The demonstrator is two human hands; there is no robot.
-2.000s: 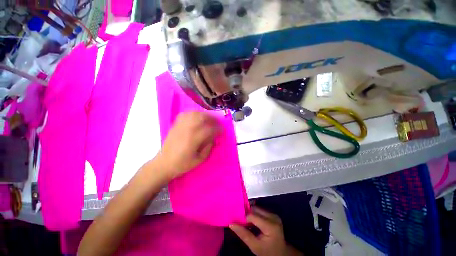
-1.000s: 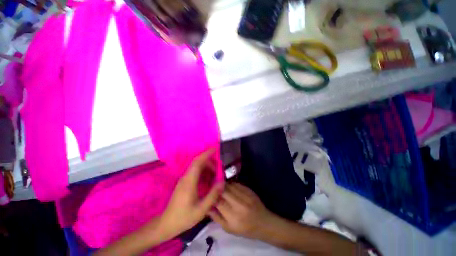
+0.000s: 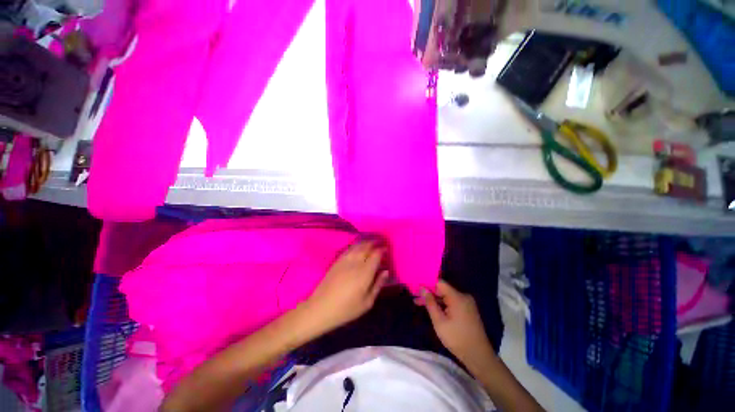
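A bright pink fabric panel point(image 3: 387, 161) runs from under the sewing machine head point(image 3: 463, 36) down over the table's front edge. My right hand point(image 3: 451, 310) pinches its lower right corner. My left hand point(image 3: 355, 278) is at the panel's lower left edge, fingers curled against the cloth; its fingertips are partly hidden. The presser foot and needle area point(image 3: 431, 84) sits on the panel's right edge near the top. More pink panels point(image 3: 157, 121) lie on the table to the left. A crumpled pink heap point(image 3: 234, 282) is below the table edge, beside my left forearm.
Scissors point(image 3: 574, 153) with green and yellow handles lie right of the needle, below a black rectangular object point(image 3: 533, 68). A dark red and gold packet point(image 3: 679, 181) lies further right. A blue basket point(image 3: 596, 306) stands below the table at right, another point(image 3: 105, 322) at left.
My left hand has left the cloth near the needle and come down to the panel's lower end. The hands met at the corner, then moved apart. The view has shifted.
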